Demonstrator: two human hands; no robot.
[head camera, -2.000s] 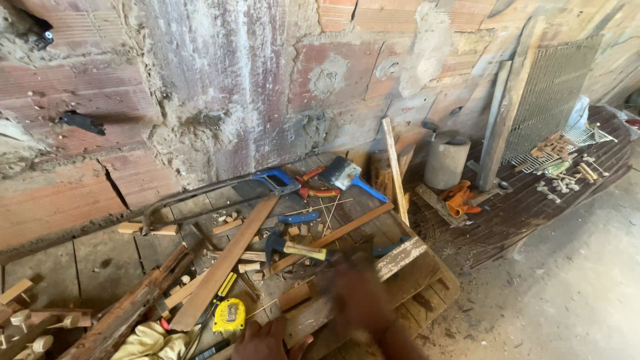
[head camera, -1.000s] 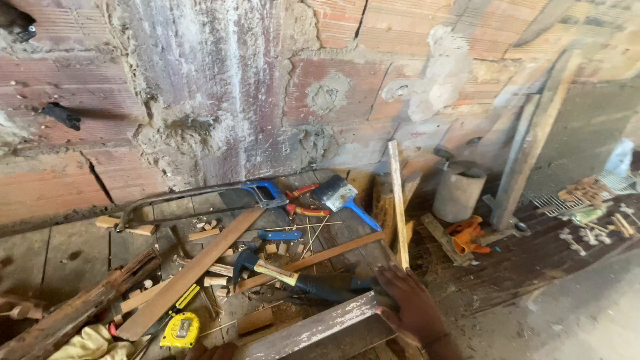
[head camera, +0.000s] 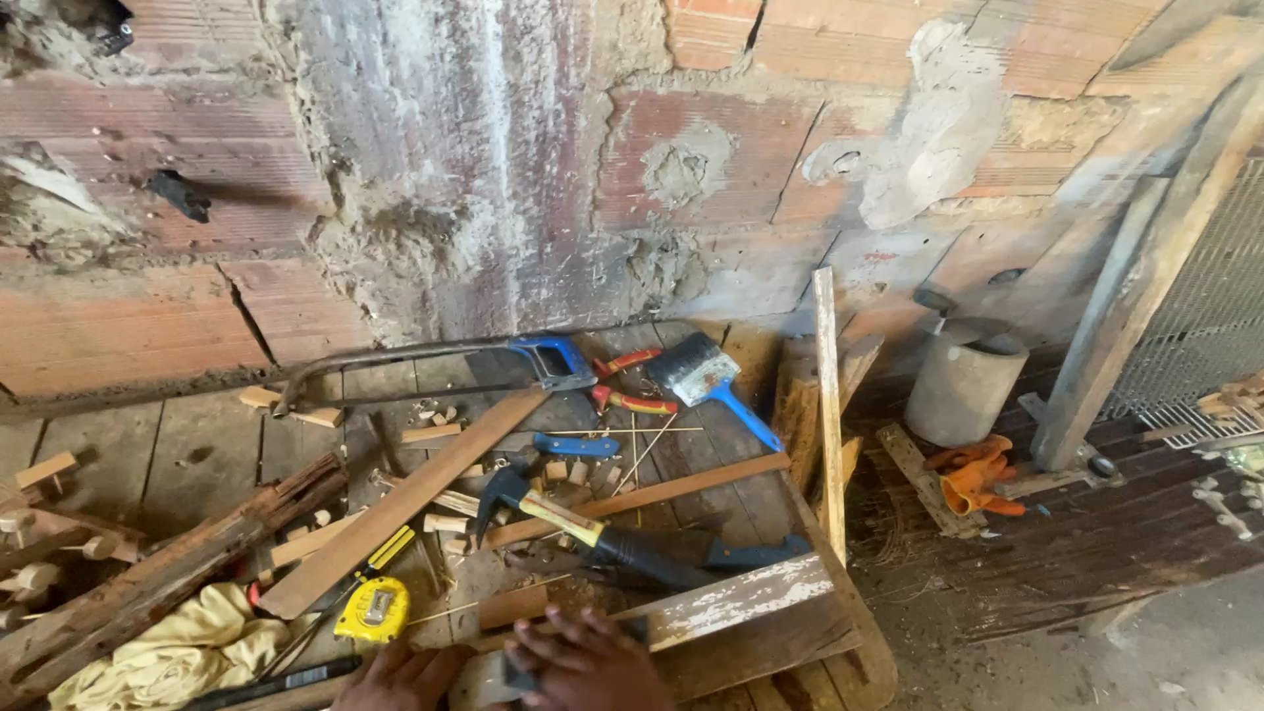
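Note:
My right hand (head camera: 591, 660) lies over a dark and grey object at the near edge of the view, beside a board with flaking white paint (head camera: 741, 600); what the object is cannot be told. My left hand (head camera: 405, 679) is just left of it, partly cut off by the frame, its fingers bent near the object's left end. A yellow tape measure (head camera: 373, 609) lies above my left hand. Beyond my right hand are a claw hammer (head camera: 592, 533), thin wooden strips (head camera: 405, 504), a blue-handled knife (head camera: 576, 445), a hacksaw (head camera: 553, 363), red-handled pliers (head camera: 637, 400) and a blue-handled brush (head camera: 703, 377).
A pale cloth (head camera: 178, 652) and rough timber (head camera: 168, 573) lie at left. A brick wall (head camera: 711, 148) stands behind the wooden table. An upright strip (head camera: 829, 415) is at its right corner; beyond are a grey cylinder (head camera: 966, 380), orange gloves (head camera: 976, 476) and a leaning post (head camera: 1145, 267).
My right hand has moved left from the right part of the painted board to the dark and grey object. More of my left hand shows now.

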